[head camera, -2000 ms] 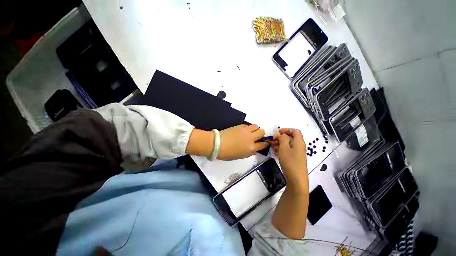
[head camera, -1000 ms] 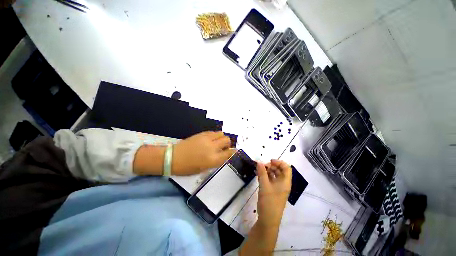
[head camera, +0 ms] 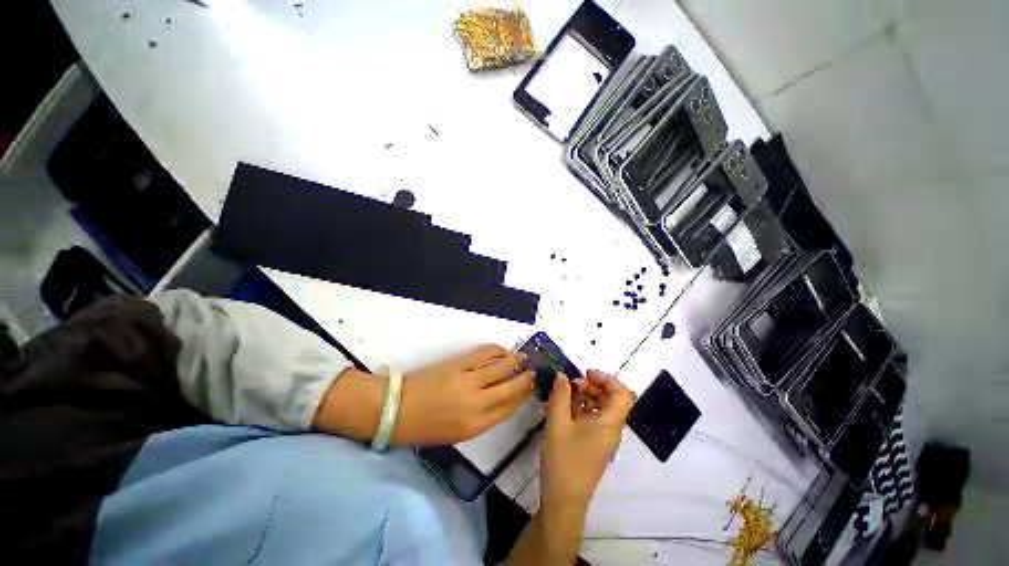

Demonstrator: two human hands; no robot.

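A dark phone back frame with an open middle lies tilted on the bench in front of me. My left hand reaches over its upper part, fingertips at the camera end. My right hand is at the right side of the same end, thumb and fingers pinched close together. Whether either hand holds a small part is too small to tell. A stepped black sheet lies beyond my left hand. A black sheet of small pads lies right of my right hand. Small black dots are scattered beyond the hands.
Stacked frames and more stacked frames stand along the wall. A single frame leans by the far stack. Gold-coloured parts lie in a packet and in a loose pile. A white bin with dark frames is at left.
Both hands have moved from the end of the stepped sheet onto the frame's camera end. My left hand now covers part of the frame. The camera view has shifted.
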